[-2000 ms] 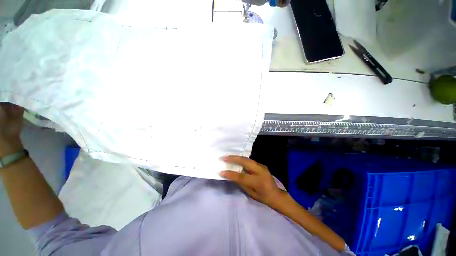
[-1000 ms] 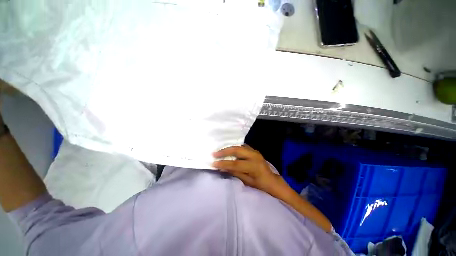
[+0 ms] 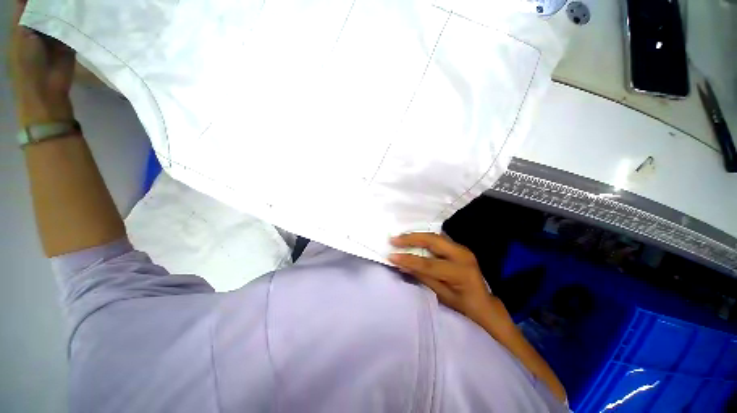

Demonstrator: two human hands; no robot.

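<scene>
A large white fabric panel (image 3: 323, 105) with thin stitched lines spreads over the table and hangs past its front edge. My left hand (image 3: 47, 68) is at the upper left, at the panel's far left edge, with its fingers partly under the cloth. A pale band is on that wrist. My right hand (image 3: 444, 266) pinches the panel's near edge between thumb and fingers, close to my body. The cloth hides most of the table below it.
A smartphone (image 3: 656, 48) and black thread snips (image 3: 718, 127) lie on the table at the upper right. A measuring strip (image 3: 598, 203) runs along the front edge. A blue crate (image 3: 675, 363) stands below. White pieces (image 3: 206, 234) lie at lap side.
The view has turned, so phone, snips and ruler sit further right. My left hand has moved forward with the panel's left edge. My right hand still holds the near edge.
</scene>
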